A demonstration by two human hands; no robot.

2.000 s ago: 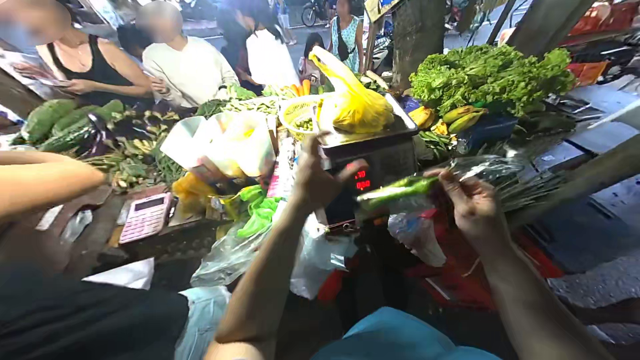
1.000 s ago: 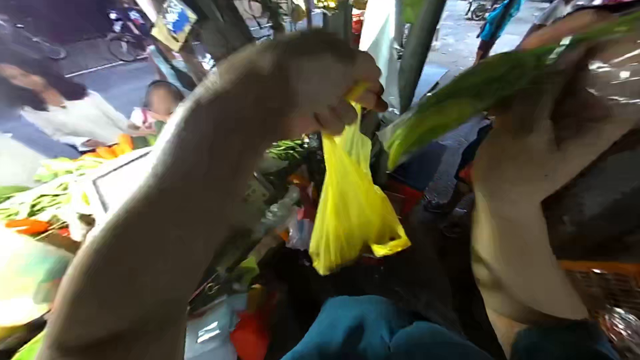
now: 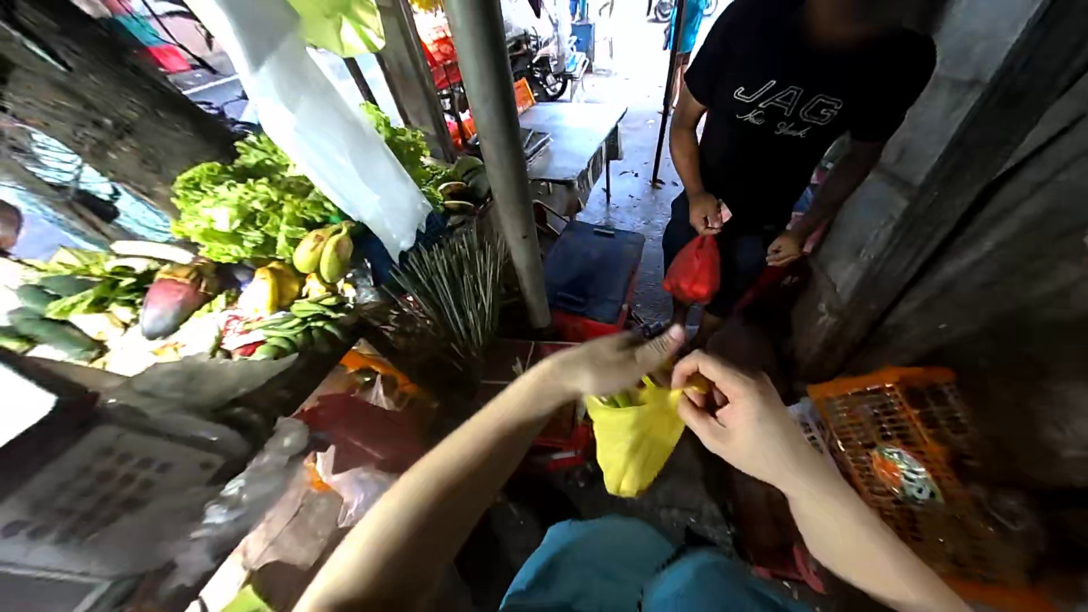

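Note:
A yellow plastic bag (image 3: 636, 442) hangs between my hands at the centre, with something green showing in its mouth. My right hand (image 3: 731, 412) pinches the bag's rim on the right side. Over the opening's left side lies my left hand (image 3: 616, 361), thumb stretched out; its fingers are partly hidden, and whether they grip the bag is unclear. Facing me, a person in a dark T-shirt (image 3: 786, 110) holds a red plastic bag (image 3: 693, 270).
Leafy lettuce (image 3: 246, 200), bitter melons and other produce cover the stall at left. A metal post (image 3: 501, 153) stands beside a lidded blue bin (image 3: 592, 270). At right are an orange plastic crate (image 3: 884, 378) and a wall. Plastic bags lie at lower left.
The view has swung right, away from the scale. The yellow bag, hanging from my left hand a second ago, is now between both hands. The green vegetable has left my right hand.

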